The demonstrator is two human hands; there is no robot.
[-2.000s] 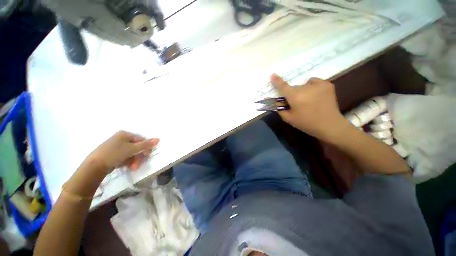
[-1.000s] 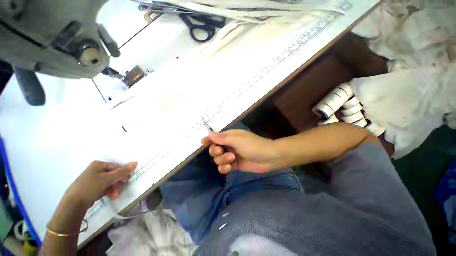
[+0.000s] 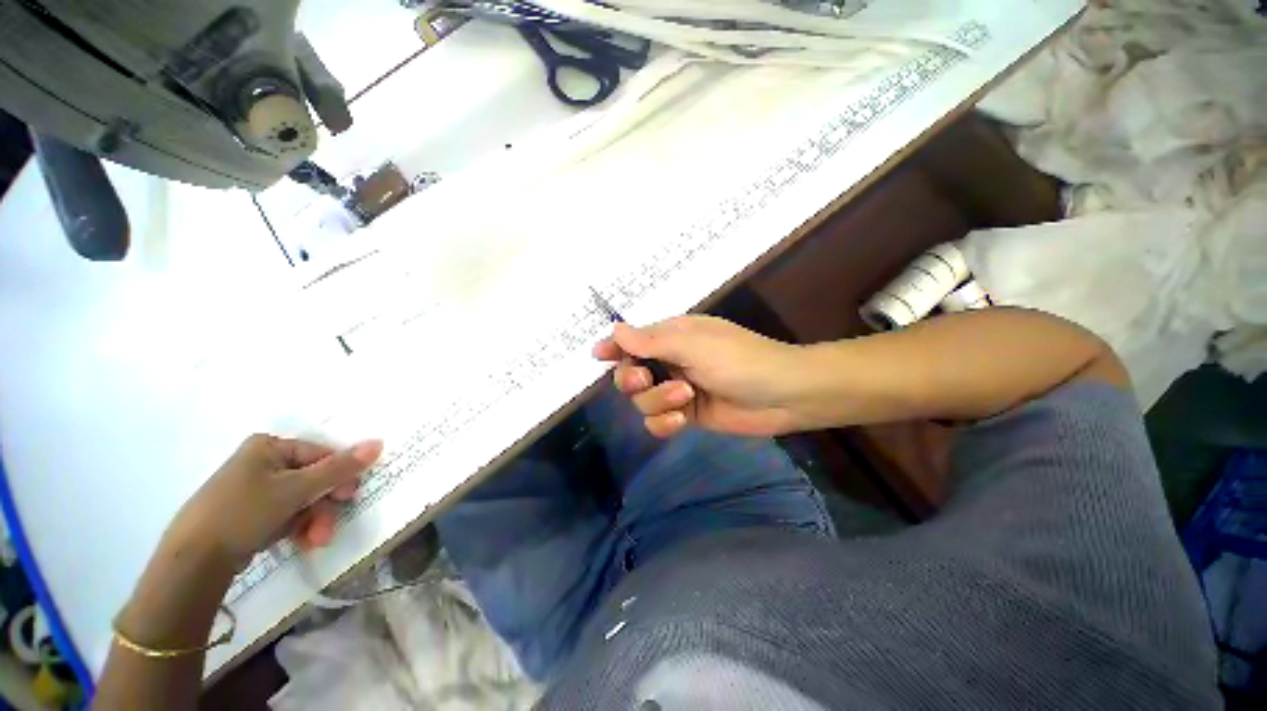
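Note:
My left hand (image 3: 274, 507), with a bangle on its wrist, pinches one end of a narrow white strip (image 3: 341, 600) over the ruler markings. The strip curves from under the fingers over the table's front edge. My right hand (image 3: 705, 378) is closed around dark-handled thread snips (image 3: 606, 306); their metal tip points away over the printed ruler (image 3: 750, 202). The handles are mostly hidden in the fist. Whether any strip runs between the hands cannot be told against the bright white table.
A sewing machine head (image 3: 153, 84) hangs over the table at upper left. Black-handled scissors (image 3: 581, 70) and long off-white strips (image 3: 695, 35) lie at the back. White rolls (image 3: 917, 288) and cream cloth (image 3: 1139, 264) are at right; a blue rim (image 3: 35, 583) is at far left.
My right hand has moved left along the ruler from its place two seconds ago, its snips now mostly hidden. A white strip now shows hanging below my left hand. The view has shifted.

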